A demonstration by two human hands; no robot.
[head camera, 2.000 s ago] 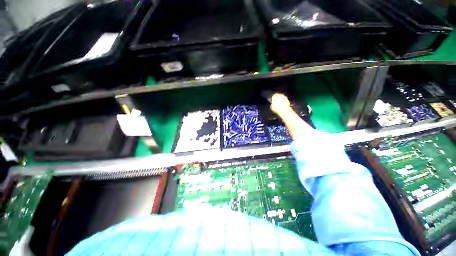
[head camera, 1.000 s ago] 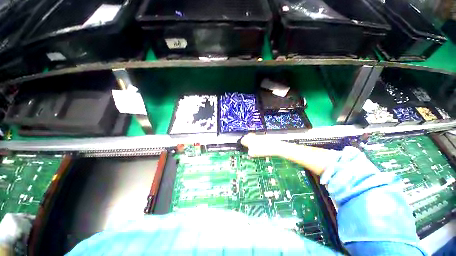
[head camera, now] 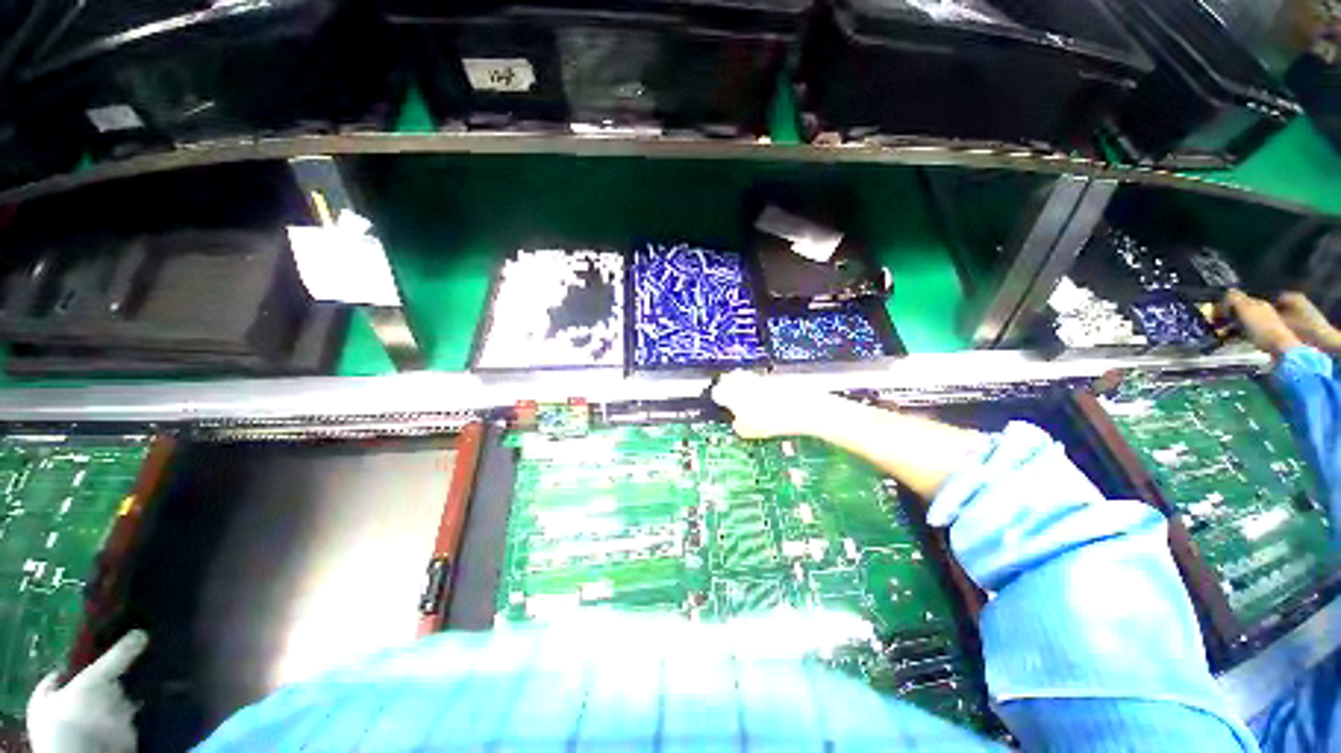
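A large green printed circuit board (head camera: pixel 625 508) lies in its carrier in front of me, partly covered by my blue-clad front. My right hand (head camera: pixel 753 406) is over the board's far edge, at the rail. Its fingertips look dark, and I cannot tell whether they hold a part. My left hand is not in view. Behind the rail stand a bin of white connectors (head camera: pixel 515 316), a bin of larger blue-violet parts (head camera: pixel 694 309) and a bin of small blue components (head camera: pixel 824 337).
A white-gloved hand (head camera: pixel 88 712), seemingly another person's, is at lower left by a carrier's red-brown bar (head camera: pixel 459 508). Another person's bare hands (head camera: pixel 1268 321) are at the right bins. Black totes (head camera: pixel 603 74) stand above. A white label (head camera: pixel 343 265) hangs on a shelf post.
My right hand has come back from the bins behind the rail to the board's far edge. The gloved hand shows more at lower left. Another person's hands have appeared at right.
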